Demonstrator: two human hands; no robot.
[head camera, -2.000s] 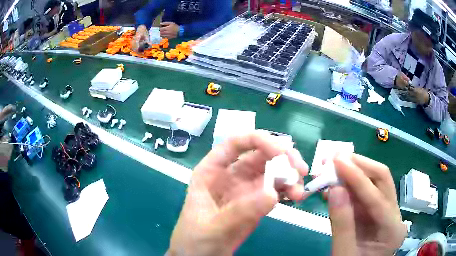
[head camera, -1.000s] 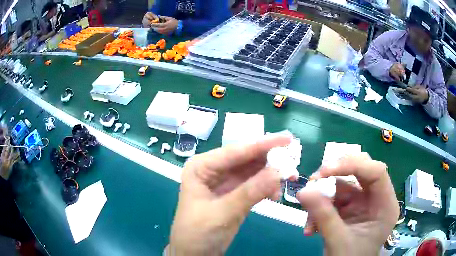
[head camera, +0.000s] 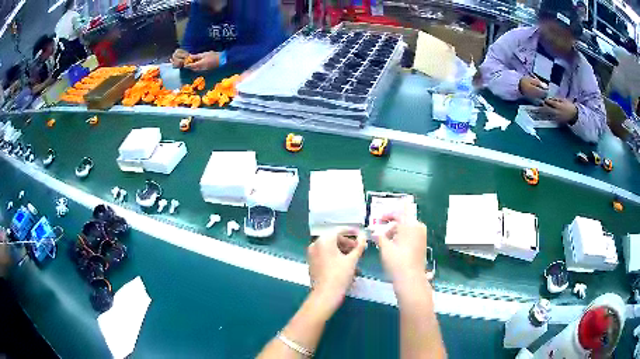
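Note:
My left hand (head camera: 337, 261) is over the belt, at the front edge of an open white retail box (head camera: 337, 198). Its fingertips are pinched together; whether an earbud is between them is too blurred to tell. My right hand (head camera: 403, 254) is just right of it, in front of the box tray (head camera: 393, 203), with its fingertips on a small white piece (head camera: 382, 228) that looks like an earbud. A white charging case (head camera: 429, 263) is mostly hidden behind my right hand. To the left, two loose earbuds (head camera: 223, 224) lie beside another charging case (head camera: 260, 221).
More open boxes (head camera: 473, 224) stand along the belt. A heap of dark shells (head camera: 98, 245) and white paper (head camera: 125, 319) lie at left. A small white bottle (head camera: 526, 324) and a red-topped bottle (head camera: 596, 328) stand at lower right. Two people work across the belt.
Both hands have moved away from the camera and down to the belt, from holding white earbuds up close. The view has tilted, and the right-hand boxes and bottles show more fully.

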